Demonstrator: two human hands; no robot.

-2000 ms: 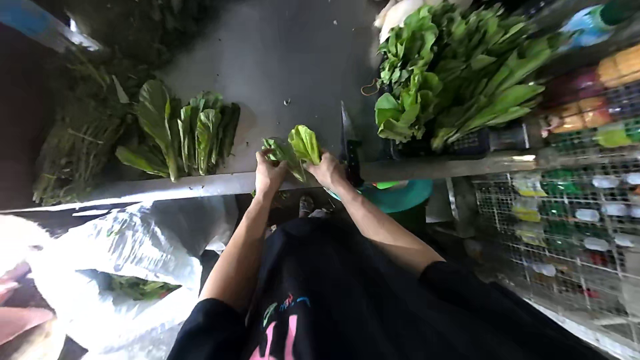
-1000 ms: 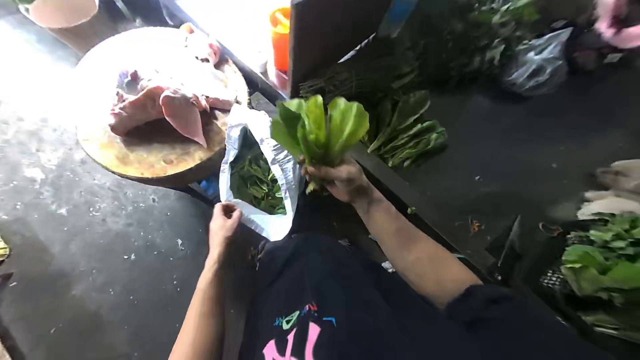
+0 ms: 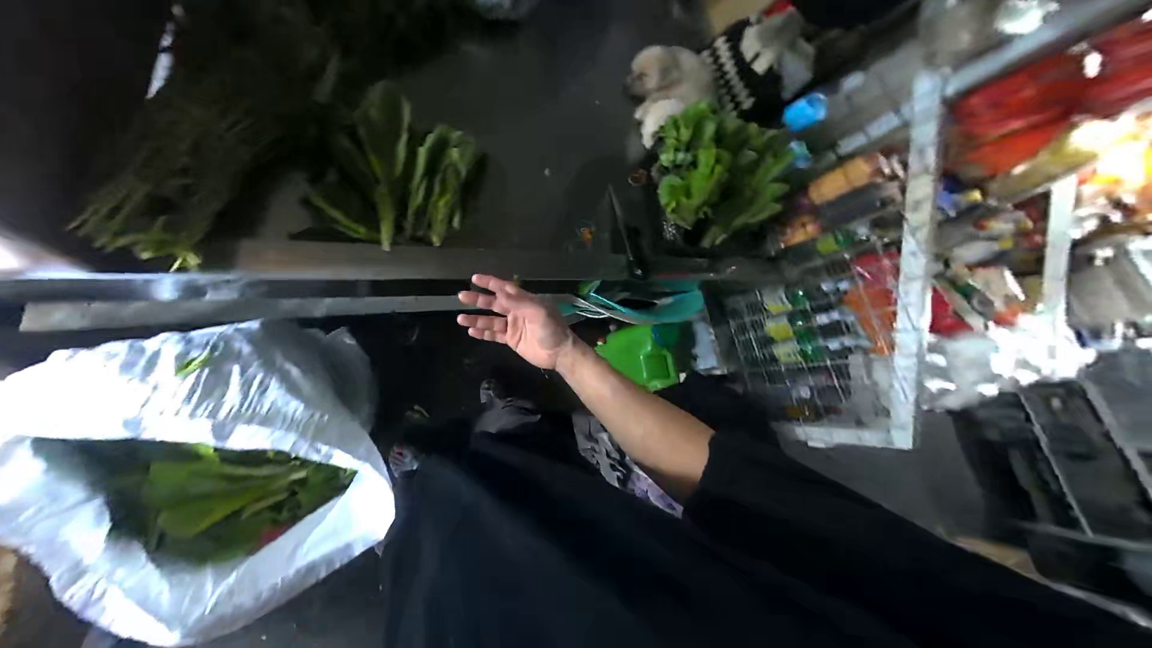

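Observation:
My right hand (image 3: pixel 522 324) is empty, its fingers spread, in front of the near edge of the dark table (image 3: pixel 540 135). My left hand is out of view. At lower left a white plastic bag (image 3: pixel 297 387) gapes, with leafy greens (image 3: pixel 216 495) inside. Small bunches of leafy greens (image 3: pixel 409 184) lie near the table's edge, left of my hand, beside a dark heap of thin-stemmed greens (image 3: pixel 171 189). A knife (image 3: pixel 623 234) lies at the table's edge, to the right of my hand. Farther right is a fuller pile of leafy greens (image 3: pixel 720 171).
Pale-furred dogs (image 3: pixel 670 81), one by a black-and-white knitted cloth, are behind the right pile. A wire rack of bottles (image 3: pixel 796 333) stands at right. Below the table edge are a teal-rimmed tub (image 3: pixel 666 306) and a green plastic container (image 3: pixel 639 355). A metal rail (image 3: pixel 225 313) runs along the front.
The leafy bunch that my right hand held one second ago is out of it, and the hand is now spread. My left hand has left the view. The view has swung back toward the table.

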